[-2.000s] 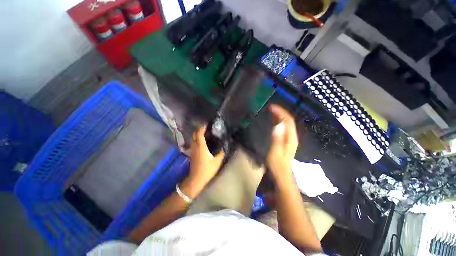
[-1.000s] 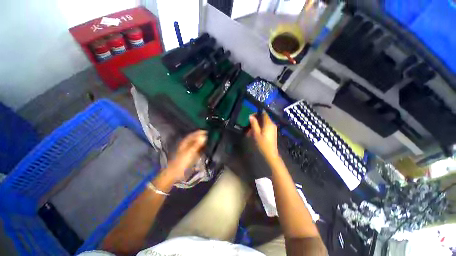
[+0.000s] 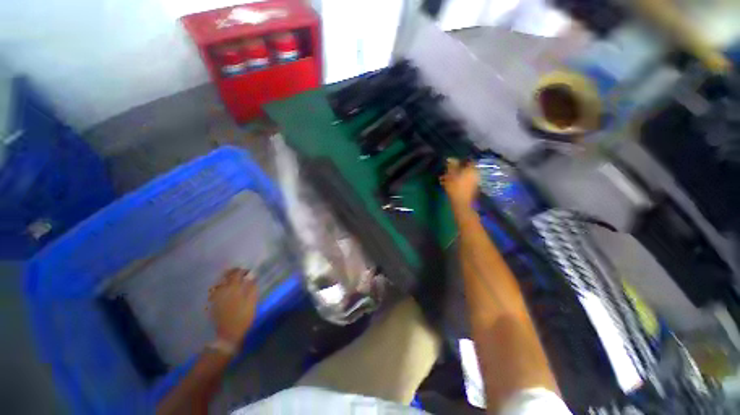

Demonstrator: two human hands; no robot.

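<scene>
My left hand (image 3: 233, 303) is over the grey sheet (image 3: 195, 259) that covers the inside of the blue crate (image 3: 272, 190); blur hides whether it holds anything. My right hand (image 3: 461, 185) reaches to the back of the bench, beside the row of black lock bodies (image 3: 385, 128) on the green mat (image 3: 320, 130). Its fingers are at the end of the dark row, and the grip cannot be made out. A crumpled clear or silvery bag (image 3: 334, 280) lies along the bench's near left edge.
A red extinguisher box (image 3: 264, 81) stands at the back left. A blue parts bin (image 3: 499, 182) is right of my right hand. A sheet of round stickers (image 3: 572, 251), a yellowish round tub (image 3: 564, 104) and shelves with black parts (image 3: 677, 235) are at the right.
My left hand has moved left from over the bench to the crate. My right hand has reached farther back, to the lock bodies. The view has shifted and is blurred.
</scene>
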